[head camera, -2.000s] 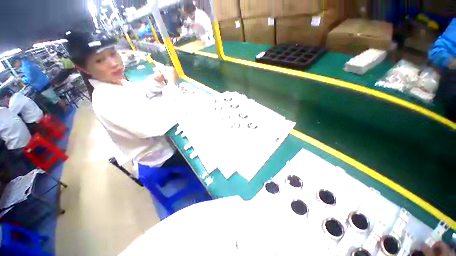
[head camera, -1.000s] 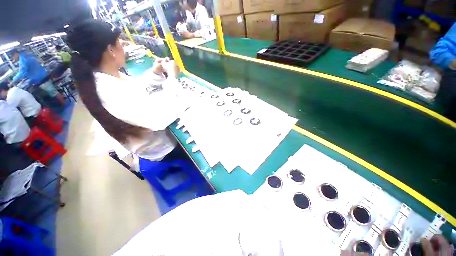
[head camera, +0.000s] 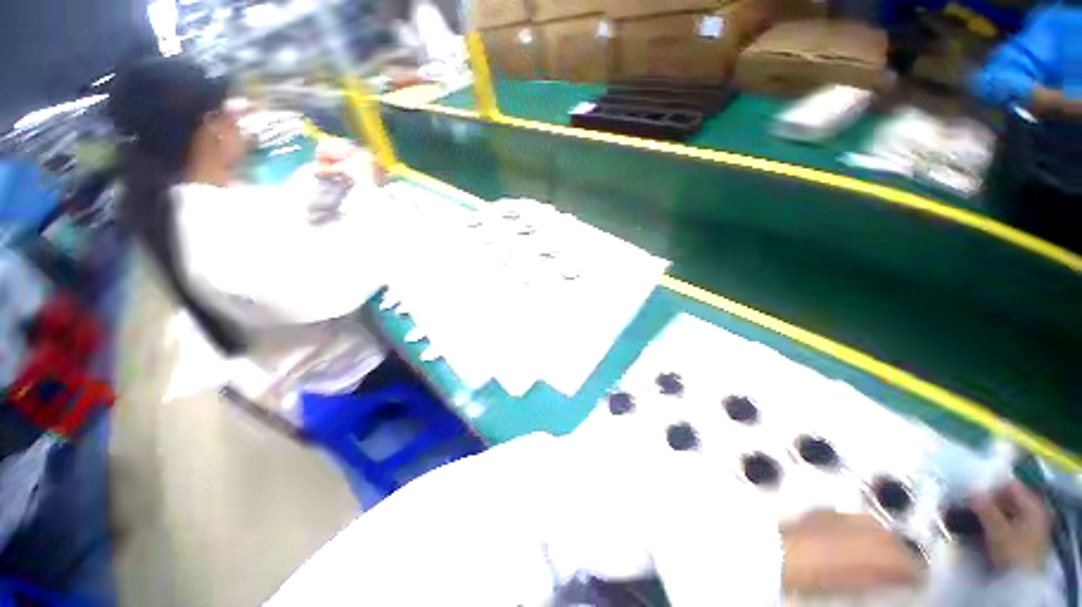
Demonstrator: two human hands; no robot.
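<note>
Smartwatches [head camera: 740, 409] with round dark faces lie in rows on a white foam sheet [head camera: 712, 347] at the lower right. My left hand [head camera: 848, 551] is over the near right part of the sheet, its fingers pointing right; motion blur hides what it holds, if anything. My right hand [head camera: 1011, 524] is at the lower right beside a dark watch face [head camera: 962, 522]. Its fingertips are near or on this watch; the blur hides whether they grip it. Pale straps near the hands are washed out.
A dark green conveyor [head camera: 807, 261] with yellow edges runs behind the foam sheet. A seated person in white [head camera: 261, 243] works at the left beside more loaded foam sheets [head camera: 522, 320]. A black tray [head camera: 653, 107] and cartons [head camera: 813, 53] stand beyond the belt.
The view has turned right and blurred, so the scene sits further left. My left hand has come into view over the sheet, and more of my right hand shows.
</note>
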